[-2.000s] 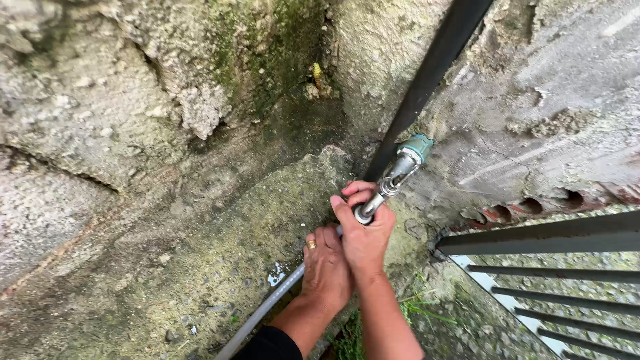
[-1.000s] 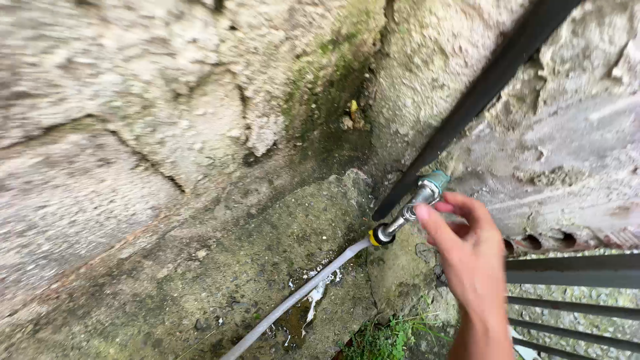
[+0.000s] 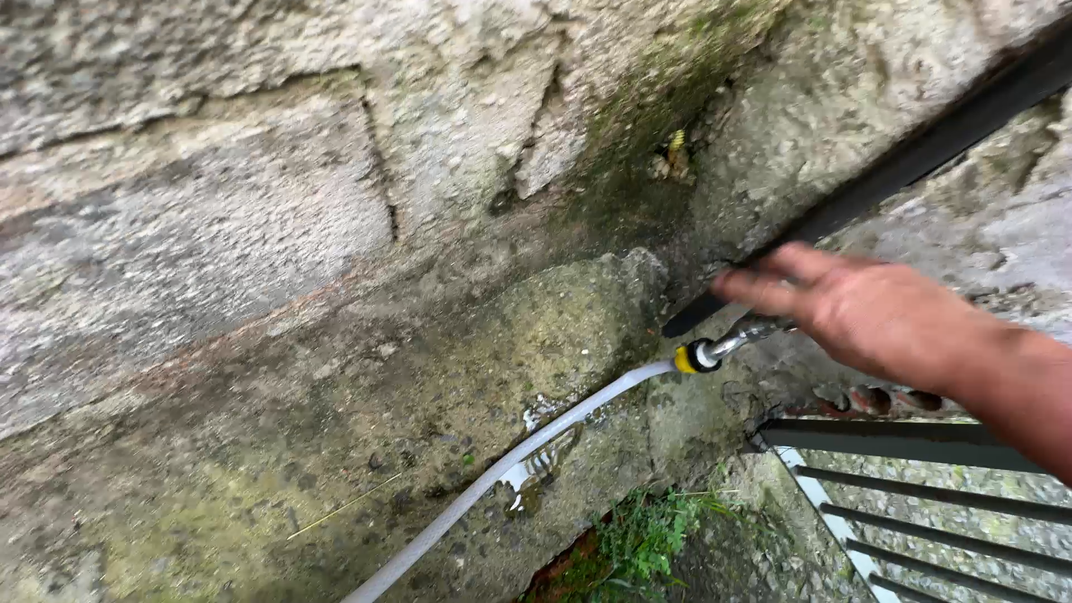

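My right hand (image 3: 871, 314), blurred, reaches in from the right over a metal outdoor tap (image 3: 737, 337) and hides its upper part. The fingers are spread and lie over or beside the black post; contact cannot be told. A black and yellow hose connector (image 3: 698, 356) sits on the tap's spout. From it a pale, translucent hose (image 3: 536, 440) runs down to the lower left across the mossy concrete. My left hand is out of view.
A rough stone wall (image 3: 251, 193) rises on the left. The black post (image 3: 888, 172) slants down behind the tap. At the lower right is a metal gate (image 3: 896, 444) with bars. A small puddle (image 3: 532, 473) lies beside the hose, with green weeds (image 3: 653, 536) below.
Two seconds ago both hands were at the hose end and spout. The left hand left the view; the right let go there, moved to the tap's upper part, and is now over the post.
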